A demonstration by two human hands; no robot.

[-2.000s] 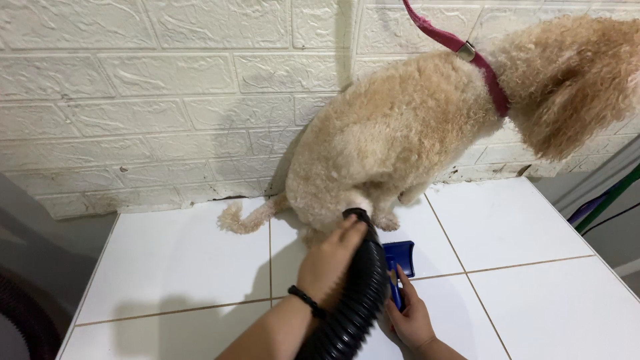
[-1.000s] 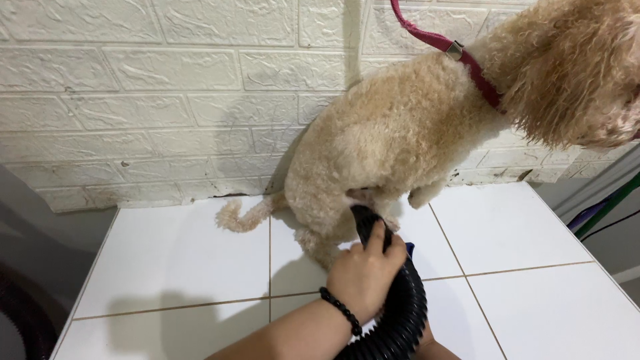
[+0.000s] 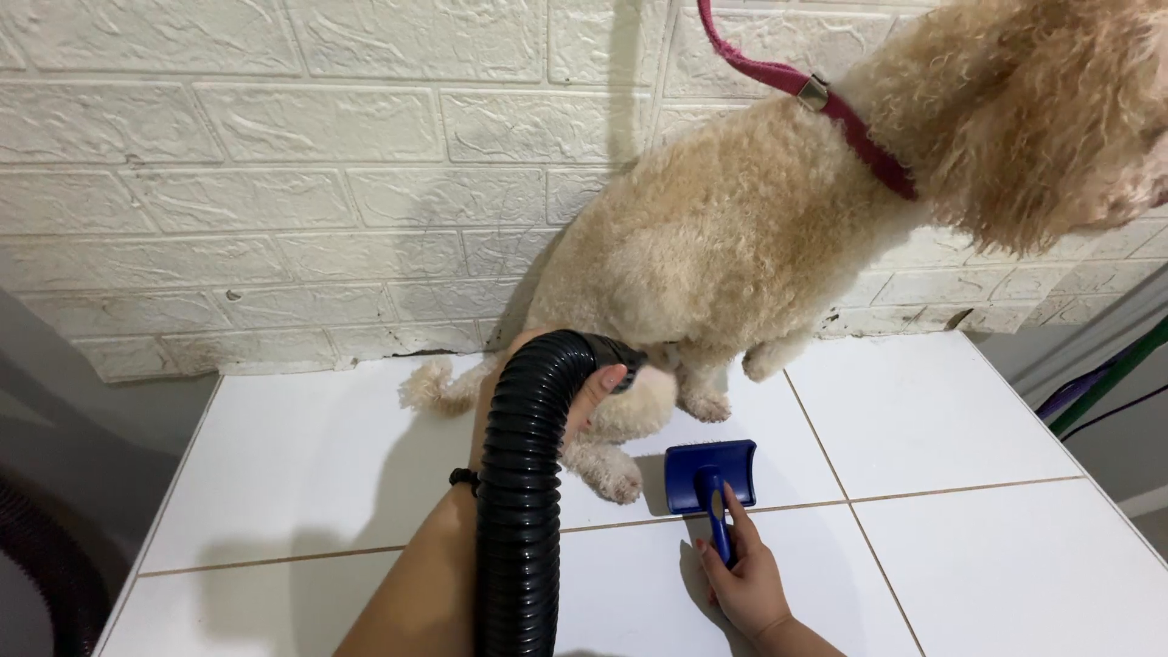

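A curly-coated tan dog sits on a white tiled table, its head turned to the right. Around its neck is a dark pink loop leash with a metal slide. My left hand, mostly hidden behind the hose, grips the nozzle end of a black corrugated dryer hose. The nozzle points at the dog's belly and hind leg. A black bead bracelet is on that wrist. Low and to the right, my right hand holds a blue slicker brush by its handle, the head's back facing up, apart from the dog's hind paw.
A white brick-patterned wall runs behind the dog. The white tiled table has side edges at left and right. Another dark ribbed hose lies at the lower left. Green and purple cords hang past the right edge.
My left hand has turned the hose, whose nozzle now points rightward. The blue brush, mostly hidden one second ago, shows in my right hand, lower and farther from the dog.
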